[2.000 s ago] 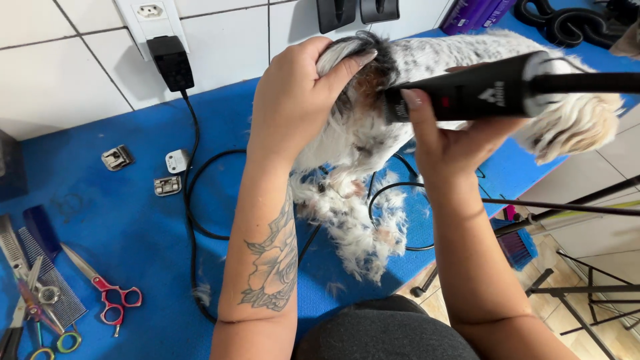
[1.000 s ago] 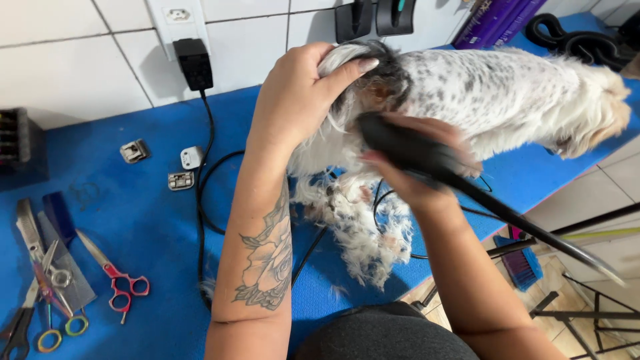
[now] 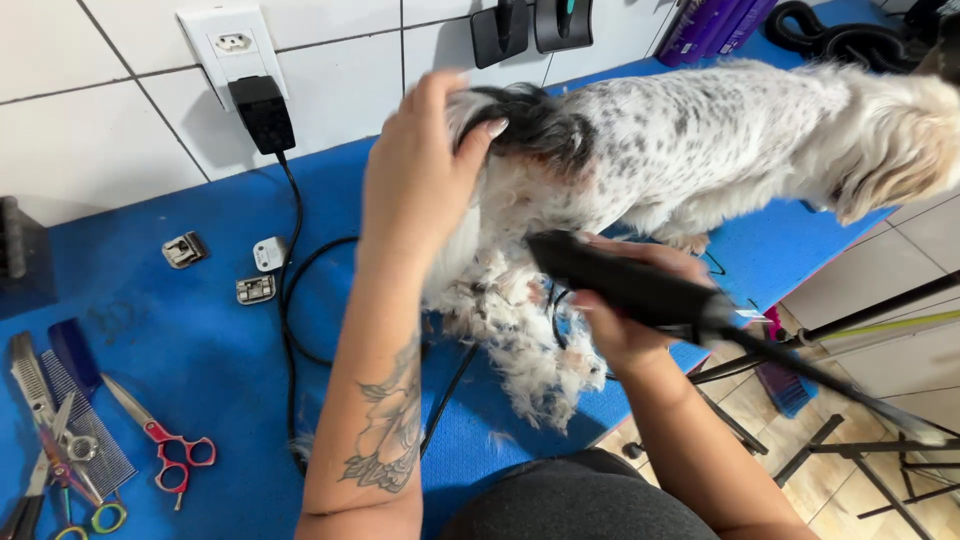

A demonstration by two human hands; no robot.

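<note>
A white dog with dark spots [image 3: 660, 135] stands on the blue table mat [image 3: 217, 390], its head to the right. My left hand [image 3: 431, 165] grips its black and white tail [image 3: 506, 112] near the rump, thumb on top. In my right hand [image 3: 637, 322] is a black electric clipper [image 3: 626, 281], its front end beside the dog's hind leg, its cord trailing down to the right. Whether the blade touches the coat cannot be told. Cut white fur [image 3: 551, 360] lies in a heap below the hindquarters.
Clipper blades [image 3: 256, 289] and a black cable [image 3: 289, 322] lie left of my left arm. Red-handled scissors [image 3: 169, 442], a metal comb [image 3: 90, 420] and more shears are at the far left. A plugged-in adapter [image 3: 262, 116] hangs on the tiled wall. Purple bottles [image 3: 701, 30] stand behind the dog.
The clipper has moved down from beside the tail base to the hind leg, and its cord end now points down to the right. My left hand still holds the tail.
</note>
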